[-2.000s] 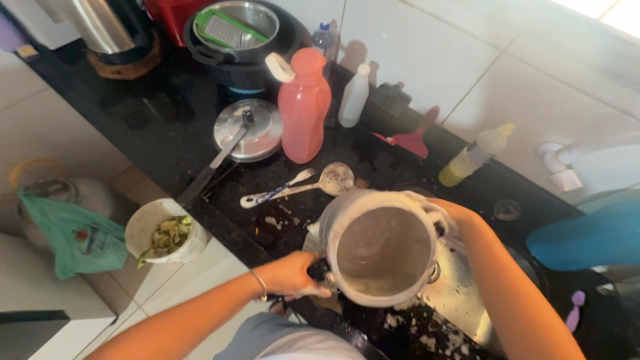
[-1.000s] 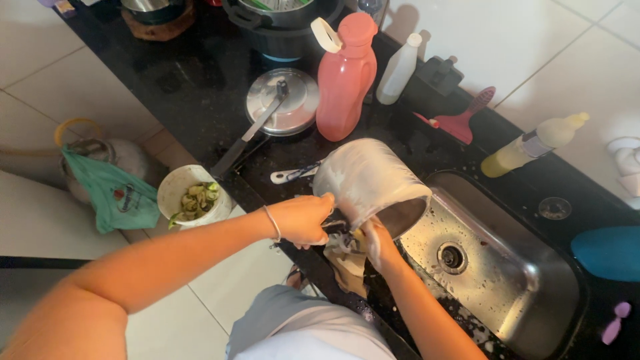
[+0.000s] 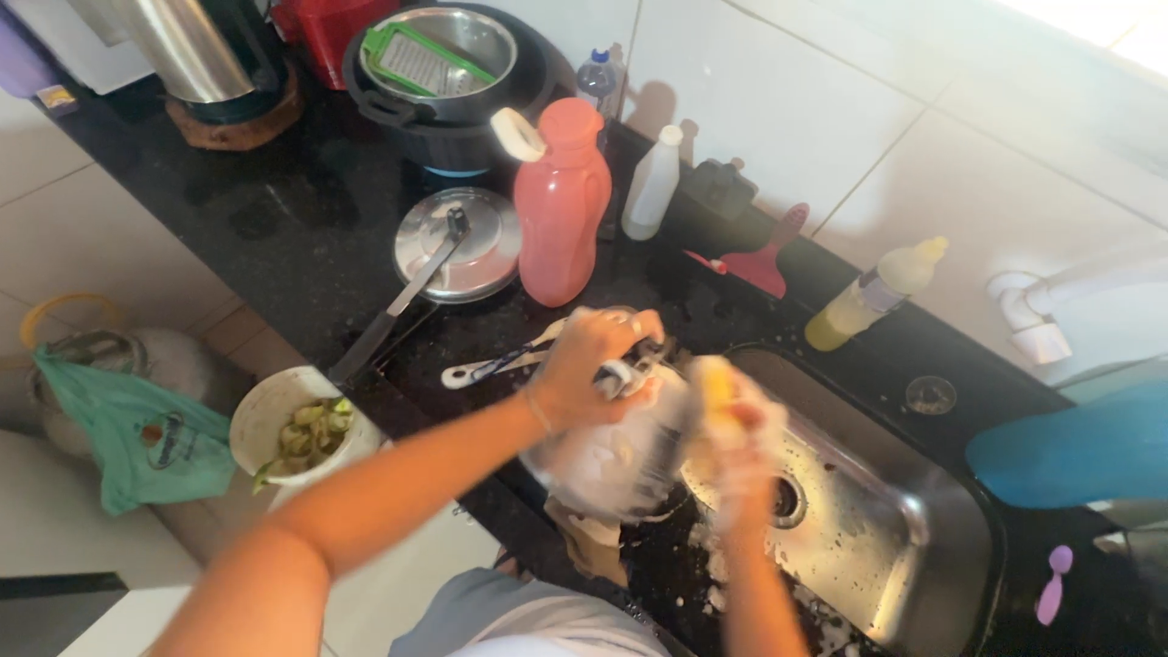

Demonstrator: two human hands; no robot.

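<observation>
A soapy metal pot (image 3: 611,447) lies tilted on the black counter at the left edge of the steel sink (image 3: 858,511). My left hand (image 3: 598,365) grips it near its handle and rim. My right hand (image 3: 739,420), blurred, holds a yellow sponge (image 3: 716,388) close to the pot's right side; whether it touches cannot be told. Suds cover the pot and my fingers. Behind my left hand lie spoons (image 3: 470,372), partly hidden. A cloth (image 3: 593,543) is partly under the pot.
Behind stand a pink bottle (image 3: 561,210), a pot lid (image 3: 461,246), a white bottle (image 3: 652,187), a yellow-liquid bottle (image 3: 871,297) and a pink squeegee (image 3: 762,260). A bucket of peelings (image 3: 265,424) is at left, a blue container (image 3: 1077,447) at right.
The pot, upright with its mouth up two seconds ago, has been tipped over. My right hand has come away from its rim and now shows the yellow sponge.
</observation>
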